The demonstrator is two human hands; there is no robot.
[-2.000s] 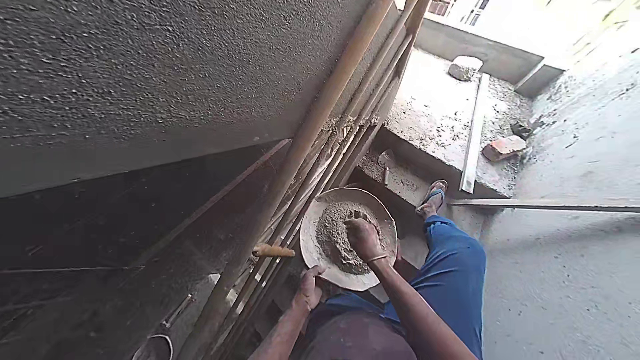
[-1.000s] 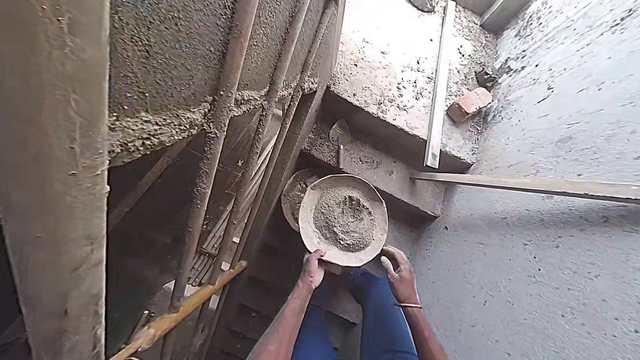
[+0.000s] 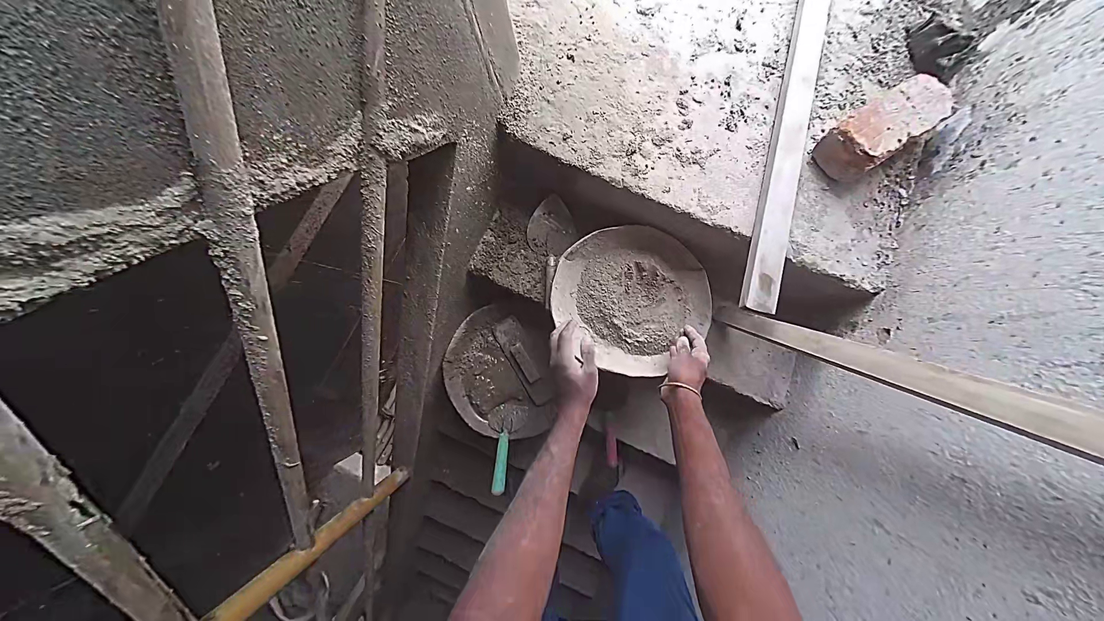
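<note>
A round shallow pan holds grey mortar powder and is gripped at its near rim by both hands. At its lower left is my left hand, while my right hand, with a band at the wrist, holds the lower right. Beside the pan a pointed trowel lies on the step, its handle partly under the pan's edge. Lower left sits a second round pan, with a rectangular float in it and a tool with a green handle across its rim.
Concrete stairs run down below the pan. A pale straightedge bar and a brick lie on the landing. A long wooden board reaches to the right wall. Bamboo poles stand at the left, before a dark opening.
Two seconds ago the right hand was in the powder; now both hands hold the rim. The pan has moved up over the step, beside the trowel. The second pan shows more fully. The view has shifted.
</note>
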